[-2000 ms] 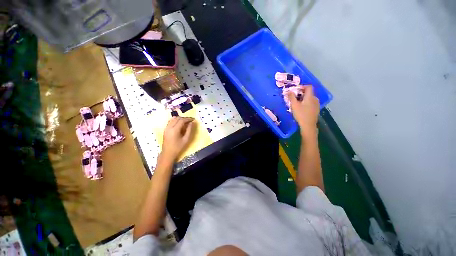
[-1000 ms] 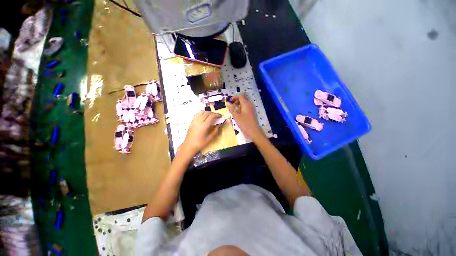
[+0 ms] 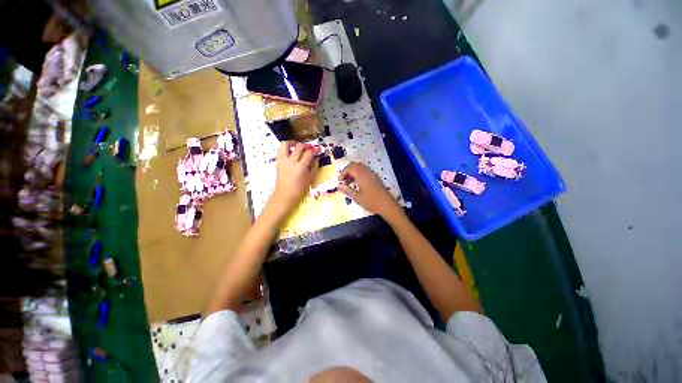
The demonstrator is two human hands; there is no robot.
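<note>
My left hand [image 3: 295, 172] is at the left end of the small black blocks [image 3: 331, 155], its fingertips against a pink piece there; whether it grips the piece is hidden. My right hand [image 3: 368, 190] is just right of the yellow sheet, with thumb and fingers closed on the end of another pink piece [image 3: 326, 188] low over the sheet. The yellow sheet [image 3: 306, 215] lies on the perforated plate [image 3: 254, 168]. A brown-amber block [image 3: 305, 123] with a dark part stands behind the black blocks.
A blue bin [image 3: 426, 153] with several pink pieces is right. A pink cluster [image 3: 206, 170] lies on brown sheet [image 3: 168, 262] at left. A phone [image 3: 288, 81] and mouse [image 3: 348, 83] lie behind. A grey machine housing [image 3: 224, 37] overhangs them.
My right hand came from the blue bin to the black blocks, then moved down over the yellow sheet. My left hand moved forward to the blocks. The bin's pink pieces look unmoved since one second ago.
</note>
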